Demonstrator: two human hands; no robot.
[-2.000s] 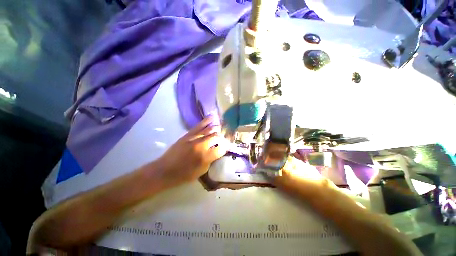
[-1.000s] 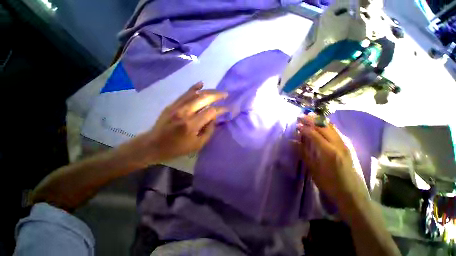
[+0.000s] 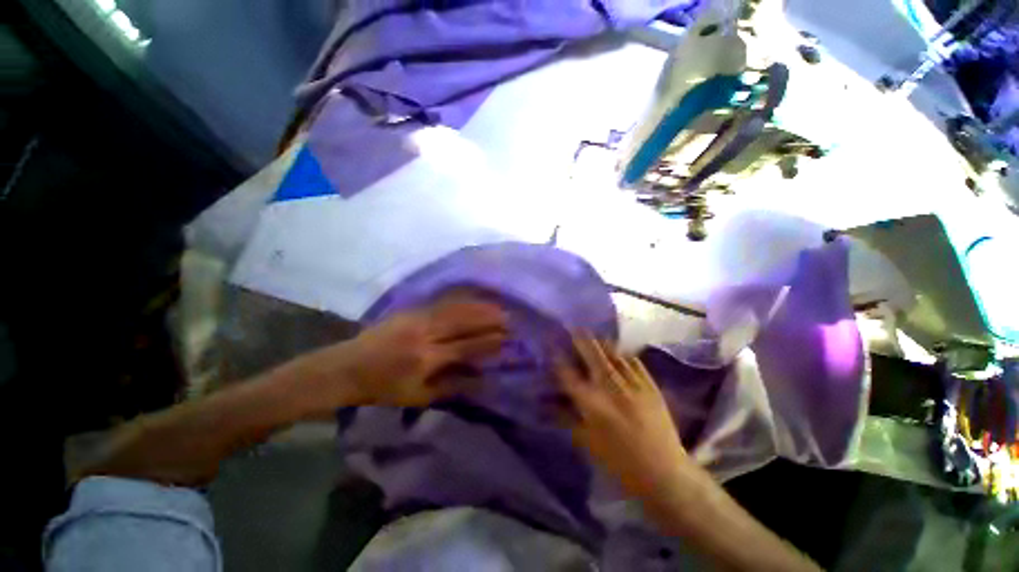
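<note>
A rounded purple cloth panel lies at the table's front edge, and more purple cloth hangs below it over the lap. My left hand lies on the panel's left part, fingers slightly bent and blurred. My right hand is on its right part, fingers pointing up and blurred. Whether either hand pinches the cloth cannot be told. The sewing machine head with teal trim stands behind. The presser foot area is apart from the panel.
Purple cloth is heaped at the back left, beside a blue triangle. White and purple pieces hang over the table's front edge at the right. A grey-green flat item and colourful thread-like items are at the far right.
The purple panel has come out from under the machine head towards me. My right hand has moved away from the needle area, down and left, and my left hand has moved down.
</note>
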